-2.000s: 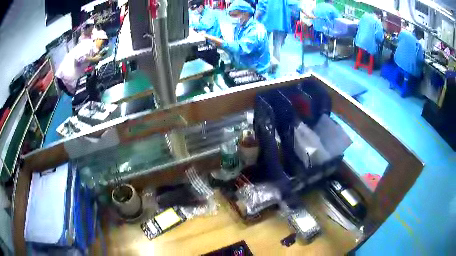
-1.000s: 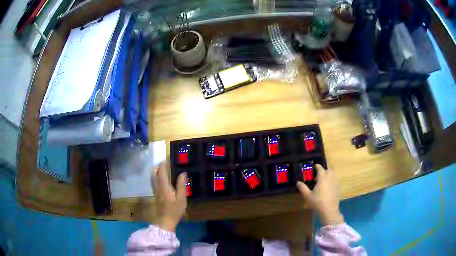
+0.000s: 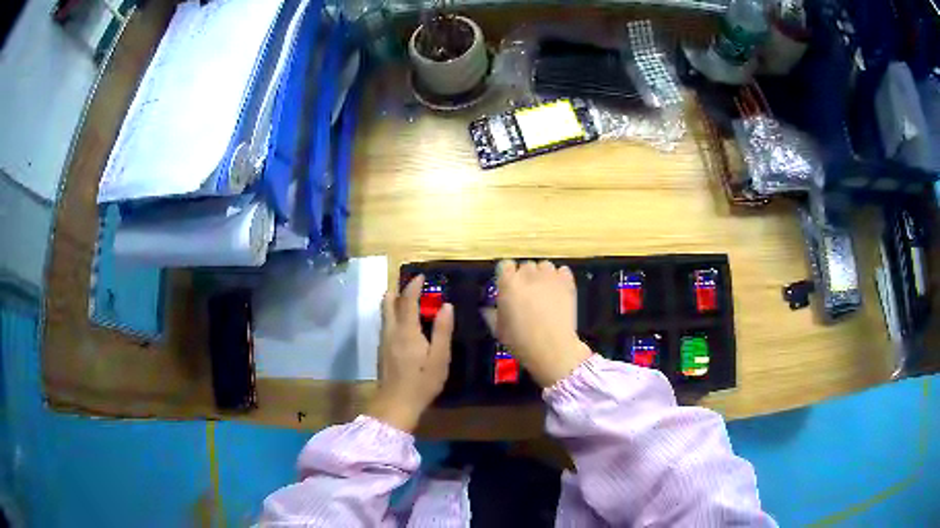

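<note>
A black foam tray (image 3: 663,270) with two rows of pockets lies near the desk's front edge. Units with red blocks on their screens show in several pockets, one at top left (image 3: 431,298). The lower right unit (image 3: 695,356) shows green. My left hand (image 3: 412,356) is over the tray's left end, thumb and fingers apart, fingertips beside the top left unit. My right hand (image 3: 541,315) reaches across the tray with curled fingers over the upper row's second pocket. It hides the middle pockets; whether it grips a unit cannot be told.
A dark phone (image 3: 232,349) and white paper (image 3: 356,320) lie left of the tray. Blue folders (image 3: 328,144) with papers stand left. Behind are a plant pot (image 3: 449,64) and an opened circuit assembly (image 3: 534,131). A bagged device (image 3: 836,270) and small black part (image 3: 797,295) lie right.
The view has tilted down from the room to the desk. My right hand has moved from the tray's right end to its upper left part. The lower right unit's screen has changed from red to green.
</note>
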